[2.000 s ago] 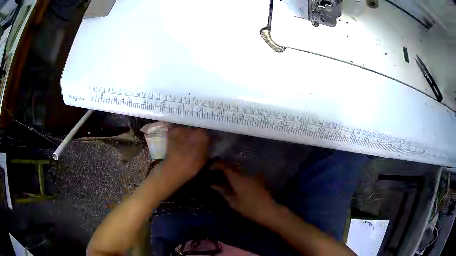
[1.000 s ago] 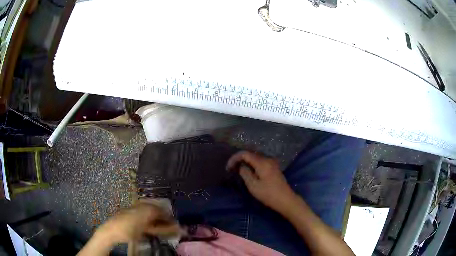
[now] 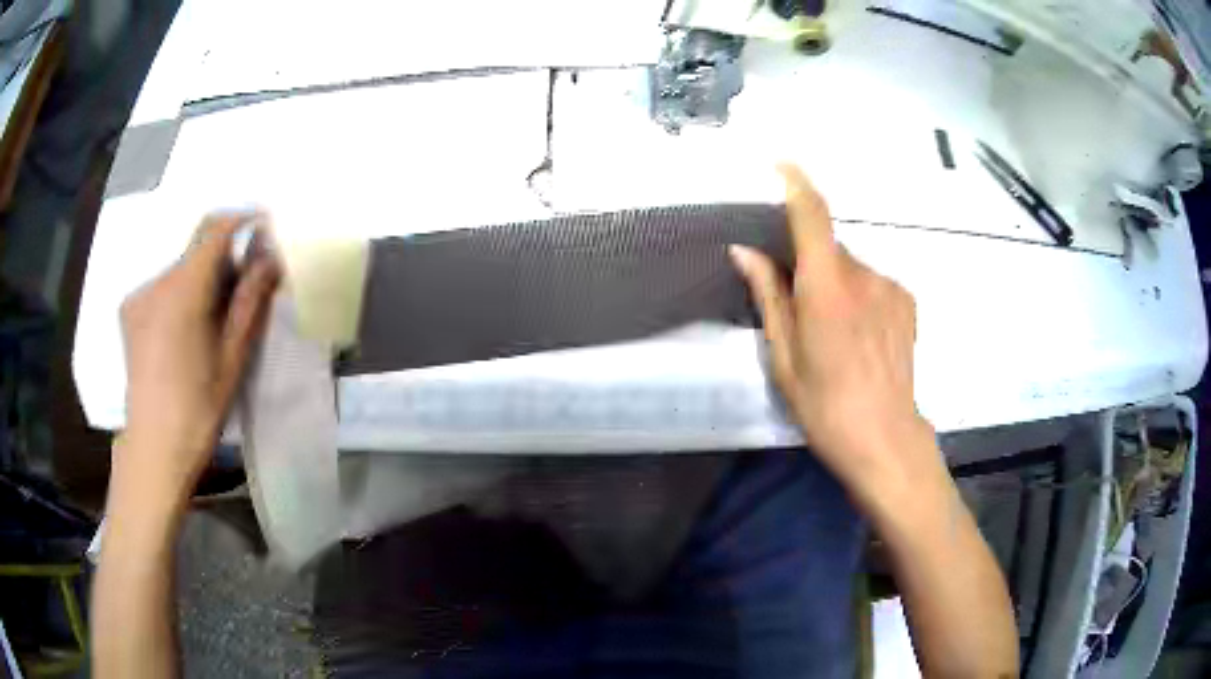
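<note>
A dark ribbed fabric strip (image 3: 558, 285) lies across the white sewing table. A pale beige band (image 3: 295, 425) hangs from my left hand (image 3: 193, 318) over the table's front edge, blurred; a cream piece (image 3: 328, 285) lies at the dark strip's left end. My left hand pinches the band's top. My right hand (image 3: 843, 318) rests on the dark strip's right end, index finger stretched past its upper edge, thumb on the fabric; whether it grips the fabric is unclear.
The shiny needle plate (image 3: 696, 80) is behind the strip. Thread snips (image 3: 1025, 194) and a small dark strip (image 3: 944, 149) lie on the right. The table's front edge (image 3: 1036, 405) crosses above my lap, where dark fabric (image 3: 438, 584) lies. A thread-filled bin (image 3: 1109, 570) is at right.
Both hands have moved up from my lap to the table. The dark strip now lies on the tabletop, and the pale band is in my left hand. The view has shifted.
</note>
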